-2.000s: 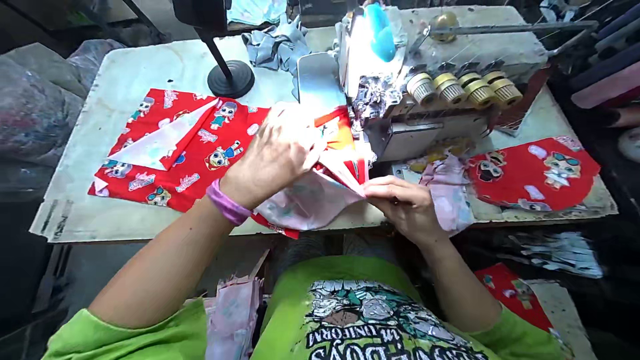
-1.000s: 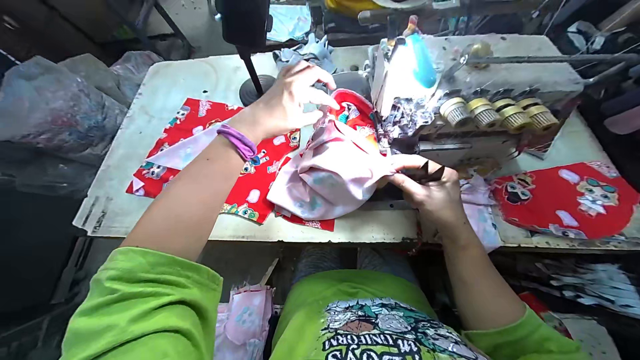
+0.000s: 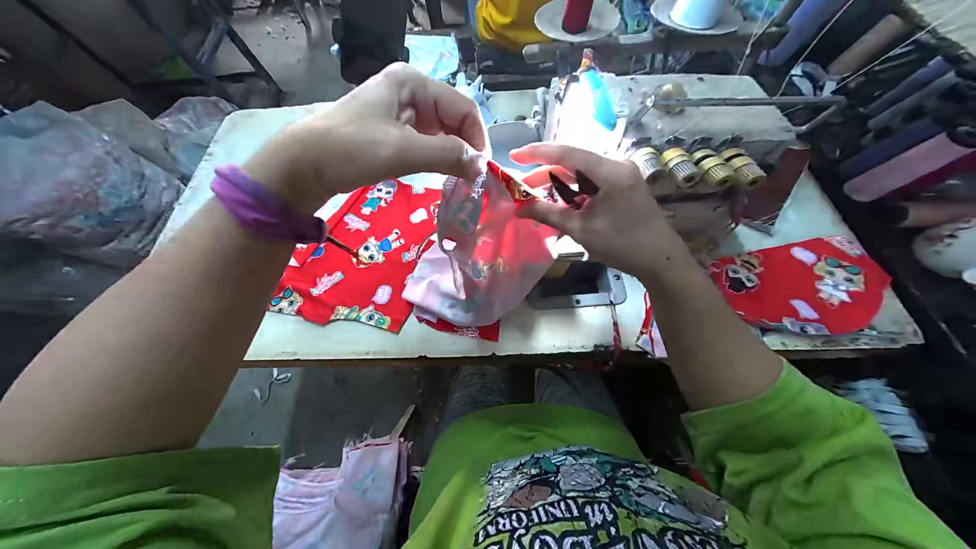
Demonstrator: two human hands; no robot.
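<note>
My left hand [image 3: 389,133] is raised over the table, its thumb and fingertips pinching the edge of a red printed fabric piece [image 3: 515,236] with a pale reverse side. Close beside it, my right hand [image 3: 602,202] grips the same edge and also keeps dark thread snips [image 3: 568,191] between its fingers. The piece hangs from both hands in front of the sewing machine [image 3: 587,114]. Under and left of it, flat red printed fabric [image 3: 381,267] lies on the white table. Another red printed piece [image 3: 808,286], rounded at one end, lies at the right.
Tension dials [image 3: 698,164] line the machine's front. Thread cones [image 3: 698,11] stand behind it. Plastic bags [image 3: 84,183] are piled at the left, and fabric rolls [image 3: 907,145] at the right. Pale fabric pieces [image 3: 343,488] hang below the table's front edge [image 3: 427,358].
The red piece, lower beside the machine before, is now lifted and hangs from both hands. My left hand has come beside my right. The view has shifted.
</note>
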